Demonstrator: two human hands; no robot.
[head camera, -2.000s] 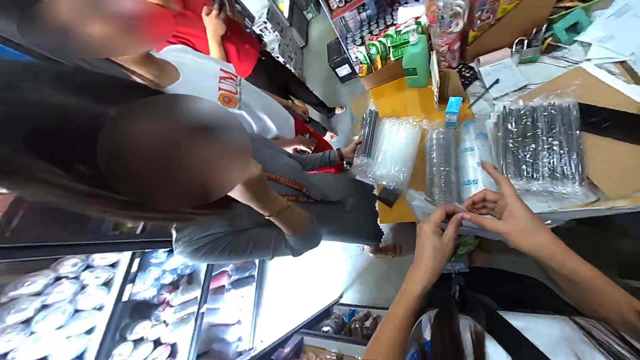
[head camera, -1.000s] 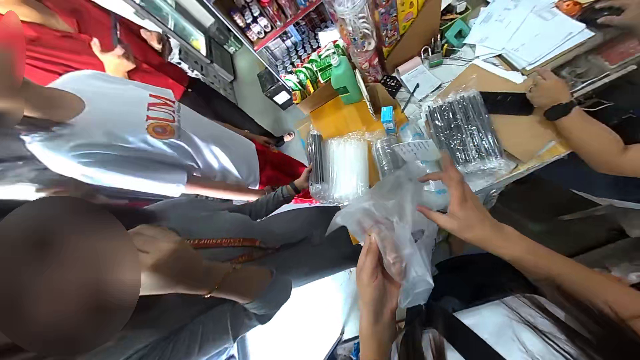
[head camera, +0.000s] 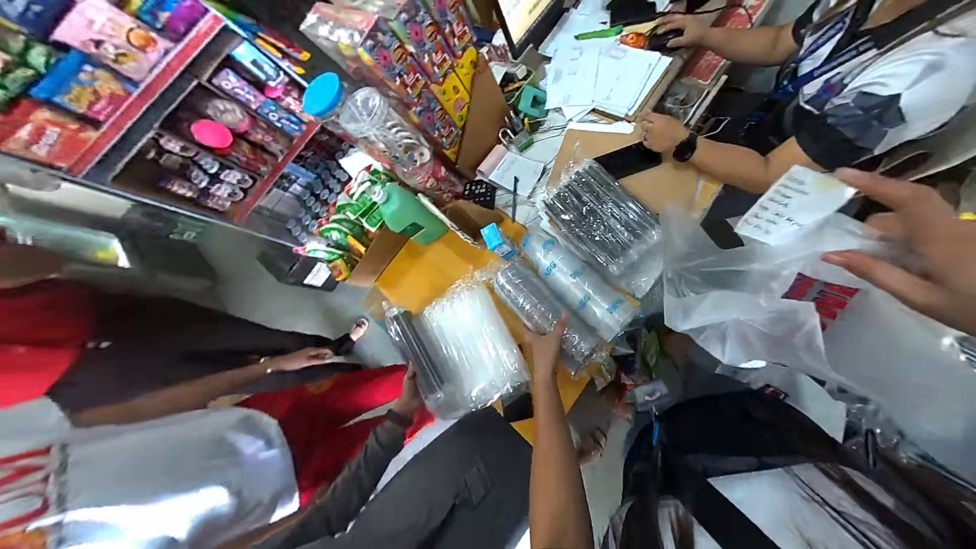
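Note:
My left hand (head camera: 547, 347) grips the near part of a sleeve of clear plastic cups or lids (head camera: 526, 293) on the counter; some fingers are hidden. My right hand (head camera: 915, 244), at the right, holds a handwritten paper slip (head camera: 797, 204) and a translucent plastic bag (head camera: 740, 305) with red print, which hangs loosely. Beside the clear sleeve lies a blue-printed plastic sleeve (head camera: 579, 286). A wrapped pack of thin black sticks (head camera: 598, 213) lies beyond it. On the other side are a pack of white tubes (head camera: 473, 343) and a narrow dark pack (head camera: 415, 354), touched by another person's hand.
A small blue box (head camera: 499, 239), a green bottle (head camera: 408, 213) and a cardboard box (head camera: 381, 255) stand on the counter. A person's watch-wearing arm (head camera: 724, 156) rests at its far side, near papers (head camera: 602, 72). Snack shelves (head camera: 152, 91) rise at the upper left. Several people stand at the left.
My left hand has left the plastic bag and is now on the clear sleeve. My right hand has moved right with the bag and paper slip. The view has swung considerably.

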